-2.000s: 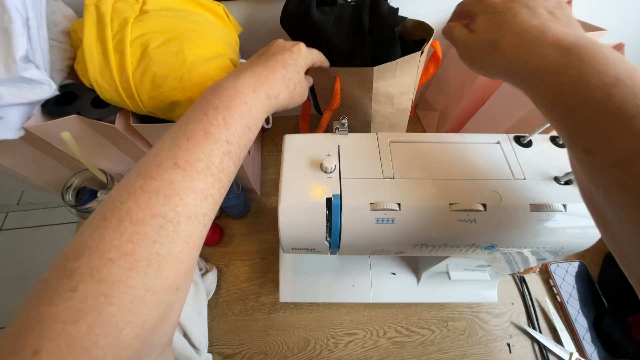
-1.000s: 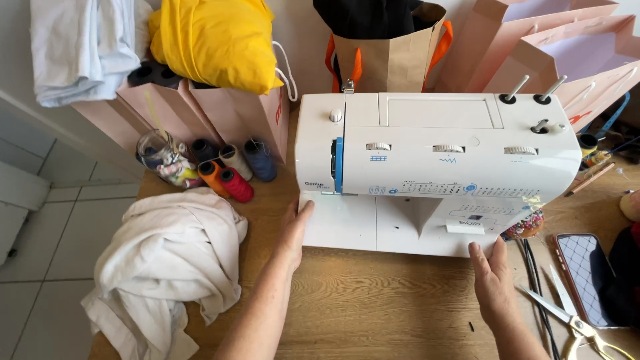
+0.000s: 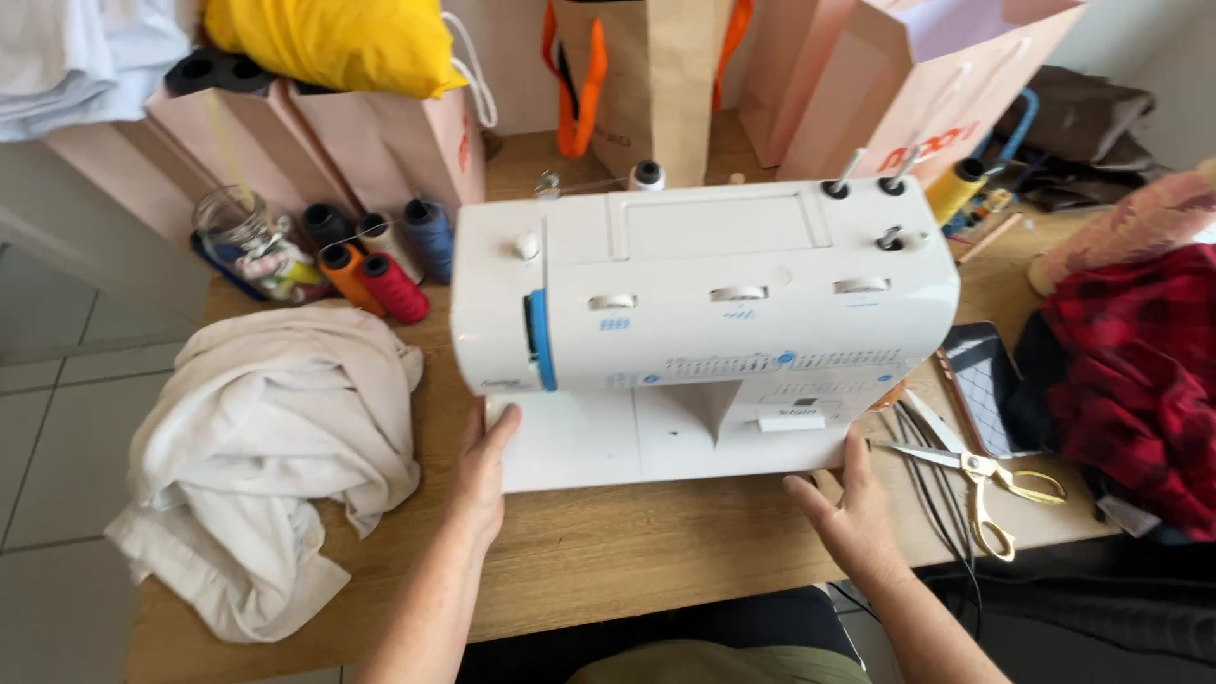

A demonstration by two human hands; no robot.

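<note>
A white sewing machine (image 3: 703,247) stands on a wooden table (image 3: 627,560), its base towards me. My left hand (image 3: 484,465) grips the left end of the base, thumb on top. At the base's right front corner is my right hand (image 3: 850,513), its fingers against the side and its thumb near the front edge. A crumpled off-white cloth (image 3: 275,437) lies left of my left hand. Right of my right hand are gold-handled scissors (image 3: 974,465) and black cables (image 3: 936,484). Behind the machine stands a white thread cone (image 3: 648,177).
Several thread spools (image 3: 394,285) and a glass jar (image 3: 233,223) stand at the back left, before pink paper bags (image 3: 380,142). A brown paper bag (image 3: 655,85) is behind the machine. To the right lie a phone (image 3: 988,380) and a red plaid cloth (image 3: 1140,399).
My hands have come down from near the brown paper bag to the two sides of the machine's base. Since one second ago, the machine has shifted nearer to me, away from that bag.
</note>
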